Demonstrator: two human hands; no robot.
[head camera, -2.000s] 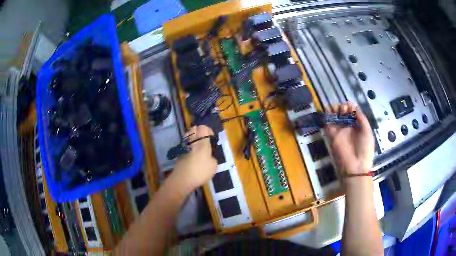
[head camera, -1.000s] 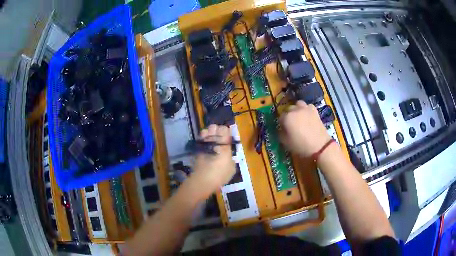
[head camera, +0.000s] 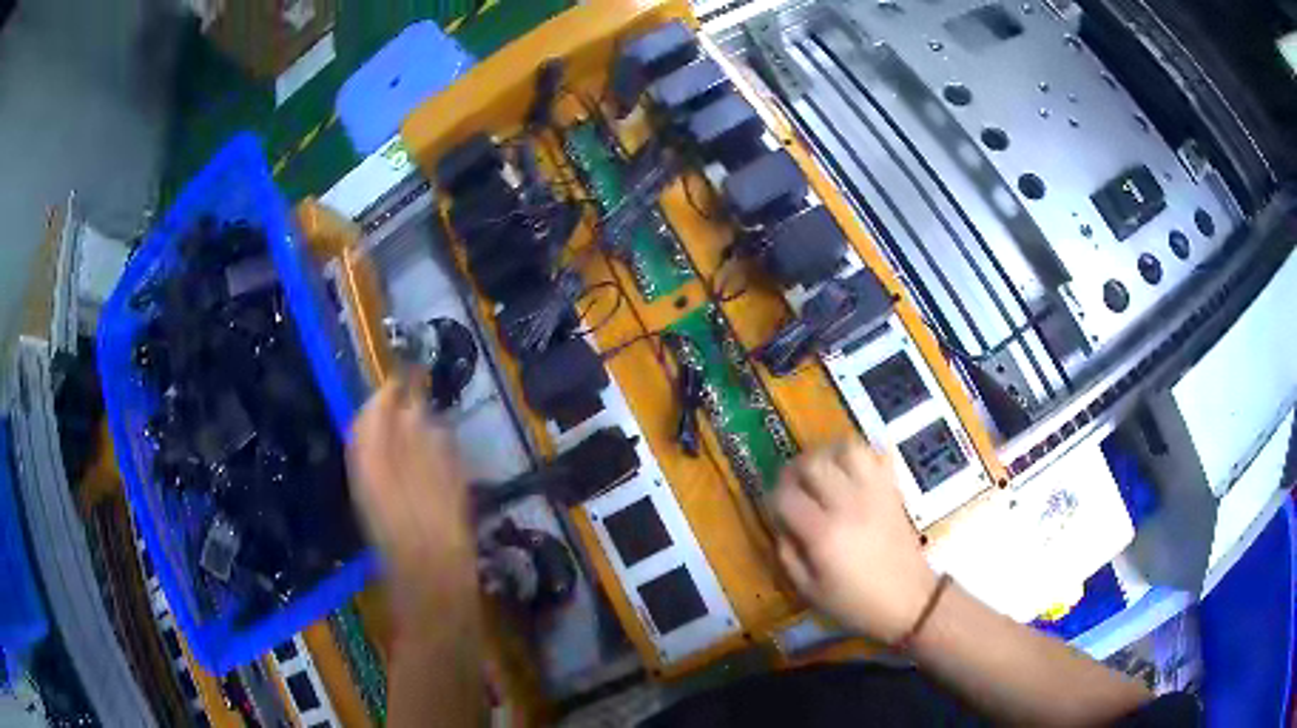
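Observation:
The orange test tray holds two rows of black power adapters with cords between them, over green connector boards. A bundled black cable lies by the nearest adapter of the right row. A black adapter or cord bundle lies across the left socket strip. My left hand is blurred between the blue basket and tray; its contents cannot be made out. My right hand has curled fingers at the near end of the connector board; anything between its fingertips is hidden.
A blue perforated basket heaped with black adapters stands at left over other trays. Round dark conveyor parts show between trays. A grey metal station plate with round holes is at right. A blue stool-like surface is at the back.
My left hand has moved left, away from the tray's left strip towards the basket. My right hand has moved from the right adapter row towards the near end. The camera view has turned.

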